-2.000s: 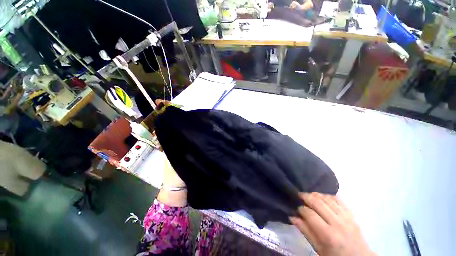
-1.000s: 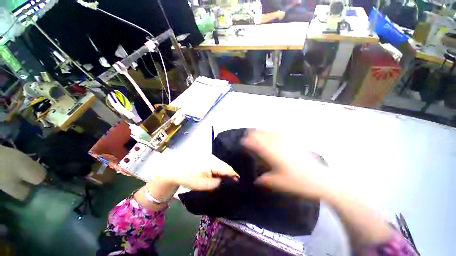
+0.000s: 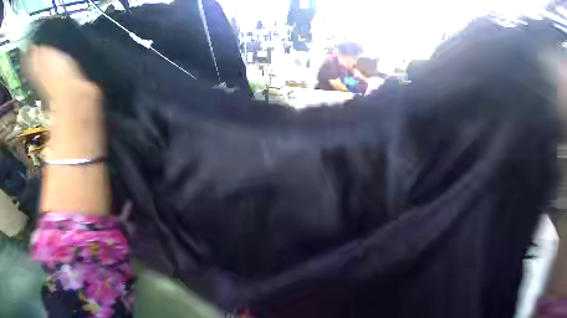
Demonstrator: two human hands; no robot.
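Note:
The black garment is held up and spread wide in front of me, blurred, and fills most of the view. Its upper edge sags between two raised ends. My left hand is raised at the upper left and grips the cloth at that end; its fingertips are hidden or blurred. My right hand is at the far right edge, cut off and blurred, beside the garment's other raised end. Its fingers cannot be made out.
A person sits behind the garment's upper edge, at a far worktable. Dark cloth hangs at the upper left with pale cords before it. A strip of the white table shows at the lower right. Green floor shows at the lower left.
The garment has gone from lying bunched on the table to being lifted and spread across the view. Both hands have moved up and apart. The view has tilted upward.

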